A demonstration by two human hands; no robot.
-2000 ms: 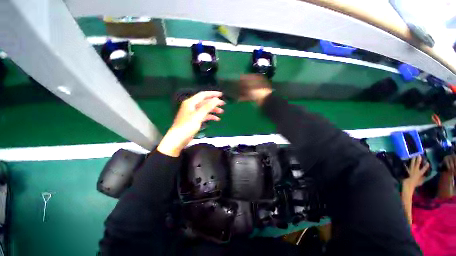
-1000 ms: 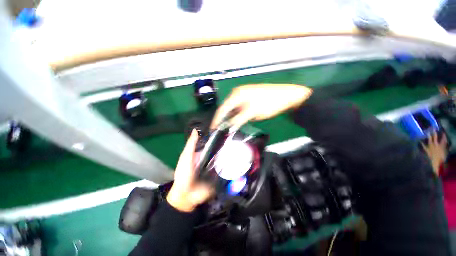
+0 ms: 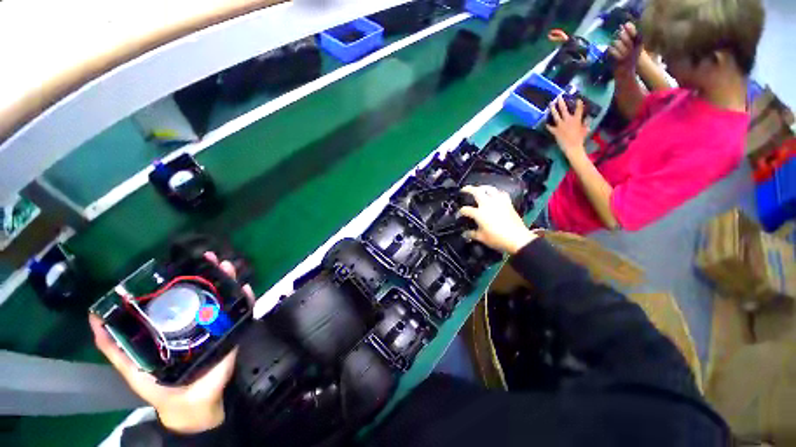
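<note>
My left hand, at the lower left, holds an open black housing sub-assembly from below. Its opening faces up and shows a round silver-white disc, red and pale wires, a blue component and a green strip at the left side. My right hand is on the rows of black housings, its fingers on a dark housing; the fingertips are partly hidden among the parts. Several rear housings lie open side up with ribs and posts showing. Smooth domed shells lie nearer the sub-assembly.
Units with white discs stand on the green conveyor behind a white rail. A cardboard carton of black parts is at my right. A person in a pink top works at the right beside a blue bin. Another blue bin is across the belt.
The view has turned right. The sub-assembly, earlier between both hands, is now in my left hand alone at the left. My right hand has moved right onto the housing rows.
</note>
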